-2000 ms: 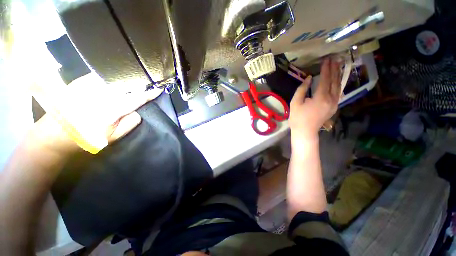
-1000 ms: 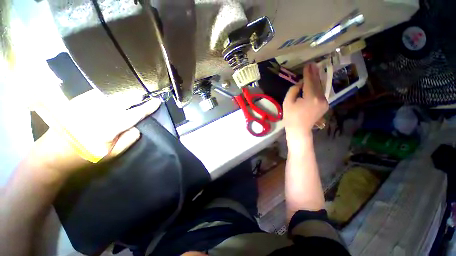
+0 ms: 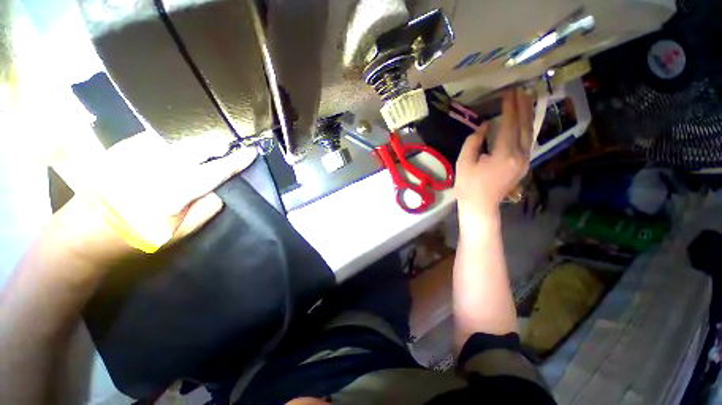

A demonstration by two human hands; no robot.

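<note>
A large dark garment panel (image 3: 229, 277) lies over the table's left part and hangs over its front edge. My left hand (image 3: 162, 190) lies on the panel's upper part, overexposed, fingertips close to the needle area under the cream sewing machine head (image 3: 317, 47). It presses the cloth; I cannot tell if the fingers pinch it. My right hand (image 3: 497, 162) is raised at the right by the machine's lower edge, near the pale lever, fingers upright and thumb apart. No held object shows in it. The presser foot is mostly hidden by the head and left fingertips.
Red-handled scissors (image 3: 413, 176) lie on the white table (image 3: 348, 229) between my hands. A pink-handled tool (image 3: 463, 115) lies by a dark cloth scrap (image 3: 442, 133) under the machine. A tray (image 3: 582, 119) and a fan (image 3: 665, 119) are at the right. A yellowish bundle (image 3: 566, 308) lies below.
The view has shifted slightly. My right hand's fingers, more bent one second ago, are straighter and the thumb stands farther apart. My left hand and the panel are nearly unchanged.
</note>
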